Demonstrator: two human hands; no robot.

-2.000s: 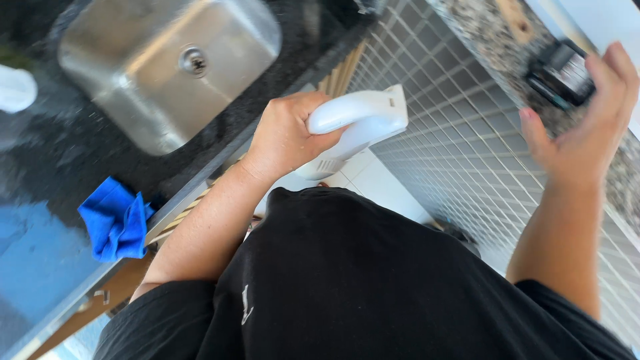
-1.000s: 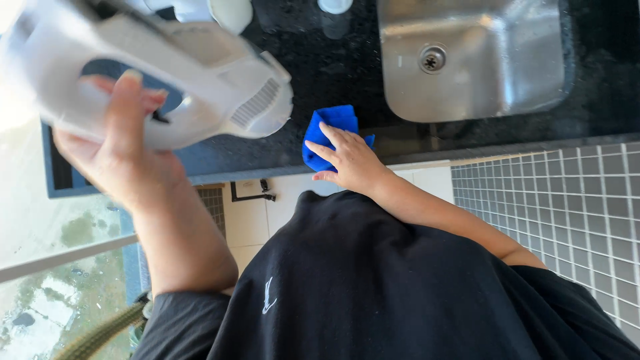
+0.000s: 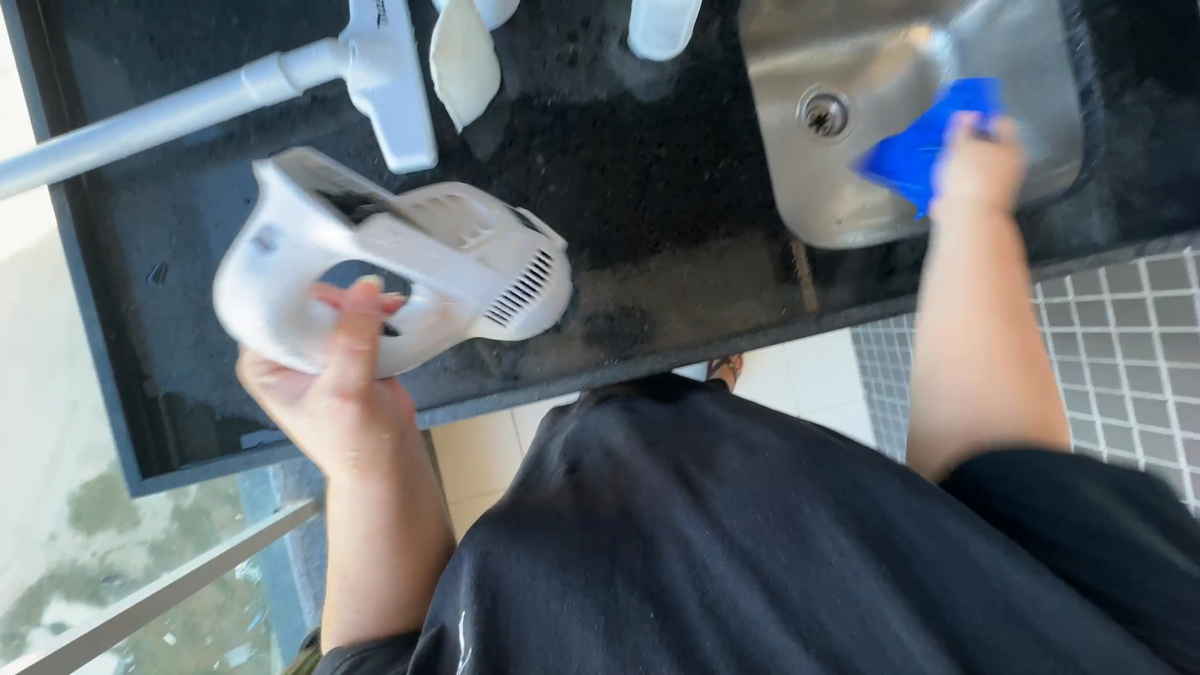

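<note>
My left hand (image 3: 347,384) grips the loop handle of a white handheld vacuum cleaner body (image 3: 422,272), held over the dark stone counter at the left, its vent slots facing right. A blue cloth (image 3: 914,150) is in my right hand (image 3: 980,169), over the stainless steel sink (image 3: 844,206); the hand is blurred by motion. Beyond the vacuum body, a white floor nozzle (image 3: 394,94) on a light tube (image 3: 206,103) lies across the counter. Beside the nozzle is an off-white cone-shaped filter (image 3: 464,70).
A translucent white plastic container (image 3: 661,28) stands on the dark stone counter (image 3: 637,225) between the filter and the sink. The counter has a raised edge (image 3: 80,272) at the left, with glass beyond it. A grey tiled wall (image 3: 1125,366) is at the right.
My right hand has picked up the blue cloth from the counter's front edge and carried it right, over the sink. My left hand still holds the vacuum body. The view has shifted strongly.
</note>
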